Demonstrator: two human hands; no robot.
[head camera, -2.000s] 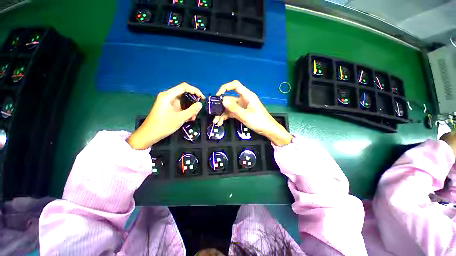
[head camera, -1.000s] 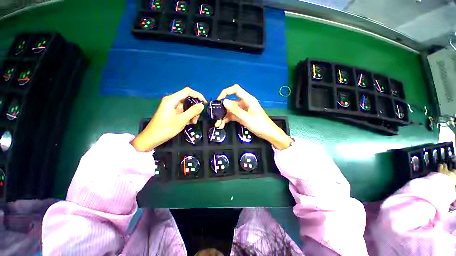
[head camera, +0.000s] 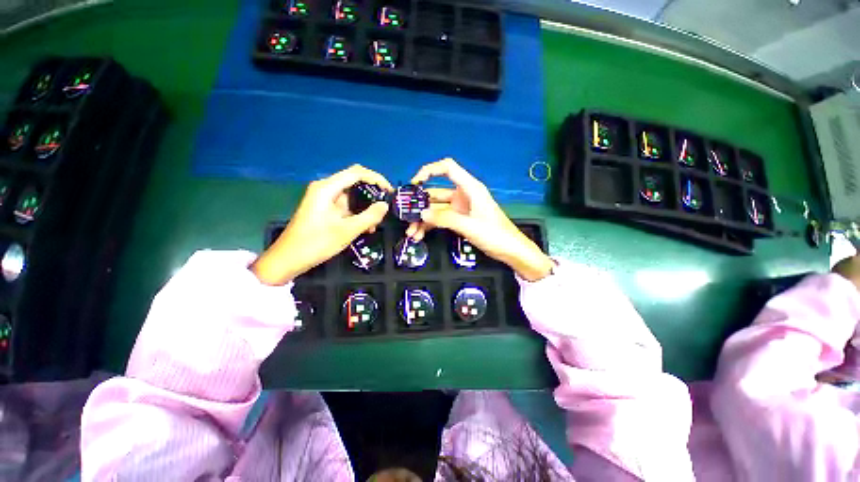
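My left hand (head camera: 325, 221) grips a small black lens unit (head camera: 368, 196) between thumb and fingers. My right hand (head camera: 471, 218) holds another black lens unit (head camera: 411, 201) by its edge, with pinkish-white streaks on its face. The two units are side by side, close together; whether they touch is unclear. Both hands are above the back row of the black working tray (head camera: 377, 333). Round glassy lens units sit in its pockets, such as one in the front row (head camera: 416, 306). My hands and sleeves hide parts of the tray.
A partly filled back tray (head camera: 377, 75) lies on the blue mat (head camera: 358, 132). A dark tray stack (head camera: 113, 207) stands left. Right are an angled tray (head camera: 651, 209) on another, a yellowish ring (head camera: 539, 171), a vented box (head camera: 837, 141) and a neighbour's pink sleeve (head camera: 783, 348).
The unit in my right hand has turned, so its streaked face now shows. My hands have barely moved. The neighbour's small tray at right, seen one second ago, is out of view.
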